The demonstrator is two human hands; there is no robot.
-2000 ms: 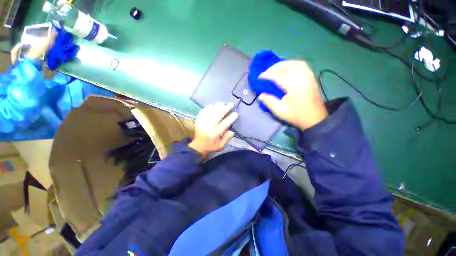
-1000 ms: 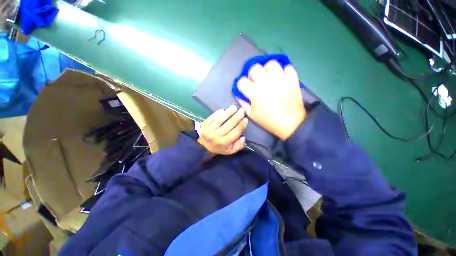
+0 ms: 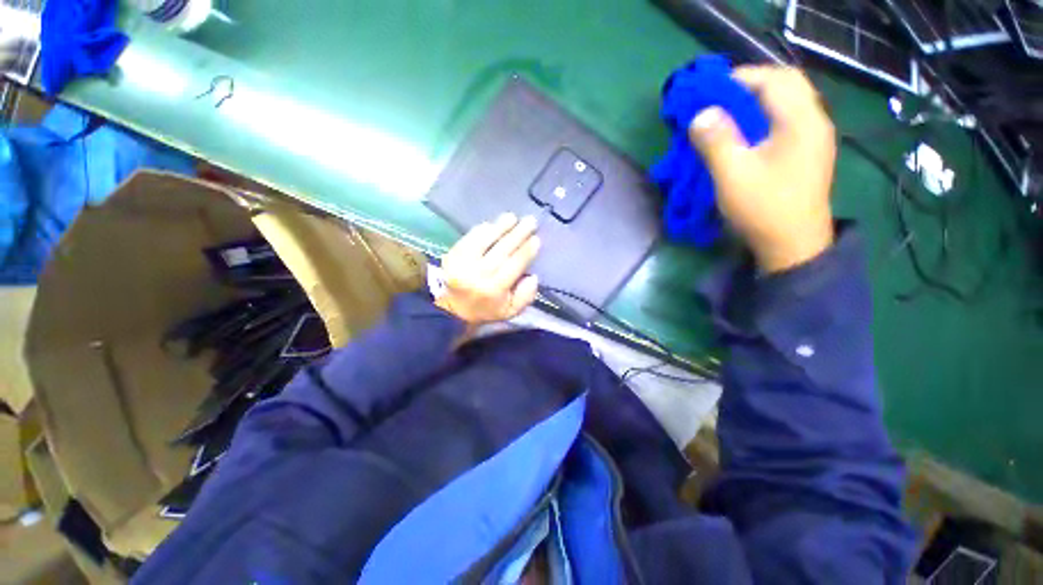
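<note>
A solar panel lies back side up on the green bench, near its front edge. Its black junction box faces up at the middle. My left hand rests on the panel's near-left edge, fingers slightly spread, flat on it rather than gripping. My right hand holds a crumpled blue cloth beside the panel's right corner, seemingly raised off the panel. The black output cable runs along the bench edge below the panel.
An open carton with panels inside stands below the bench at left. A second blue cloth and part of a bottle are top left. More panels, a dark tool, cords and a white scrap lie at right.
My right hand and the cloth have moved right, off the panel, uncovering the junction box. My left hand has flattened slightly on the panel's edge. The view has shifted a little.
</note>
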